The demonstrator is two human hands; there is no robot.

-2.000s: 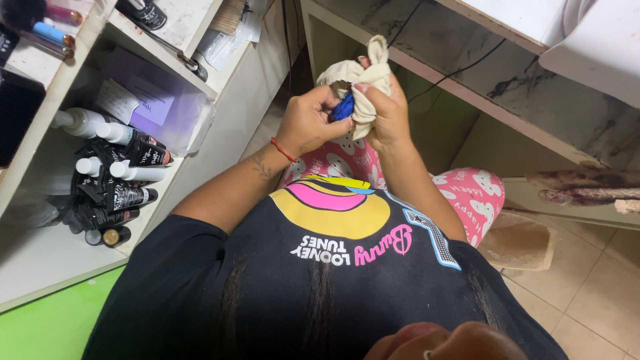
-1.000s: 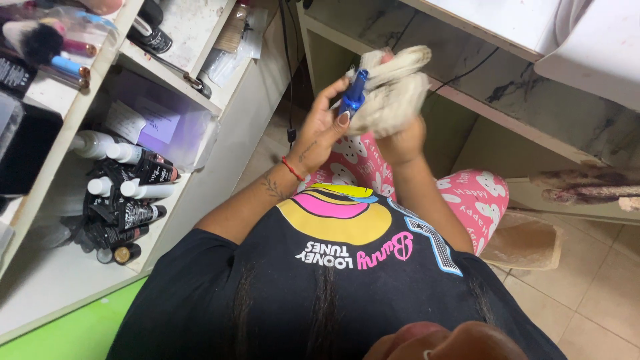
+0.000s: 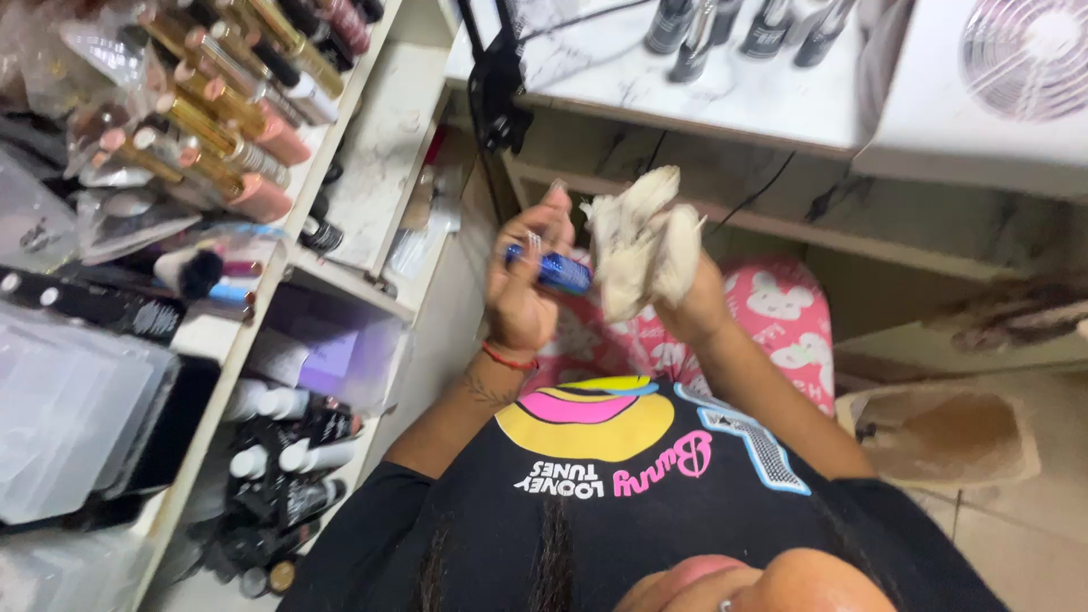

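Observation:
My left hand [image 3: 525, 280] wears a red string bracelet and holds a small shiny blue bottle or cylinder [image 3: 557, 272], lying sideways between thumb and fingers; blur hides exactly what it is. Bunched up in my right hand [image 3: 699, 297] is an off-white cloth [image 3: 642, 242] with grey stains, which covers most of the fingers. The cloth is just right of the blue item, above my lap, and the blur leaves unclear whether the two touch.
Ahead stands a marbled worktop [image 3: 586, 76] with several dark bottles [image 3: 697, 38] and a white device with a round fan grille [image 3: 1037, 55]. Shelves at the left hold cosmetic tubes [image 3: 229, 110], clear plastic boxes [image 3: 76, 408] and white-capped tubes [image 3: 293, 455]. A bin [image 3: 943, 433] sits at the lower right.
Two seconds ago both hands were together with the cloth around the blue item; now they are apart, the blue item in the left, the cloth in the right. The view has shifted toward the worktop.

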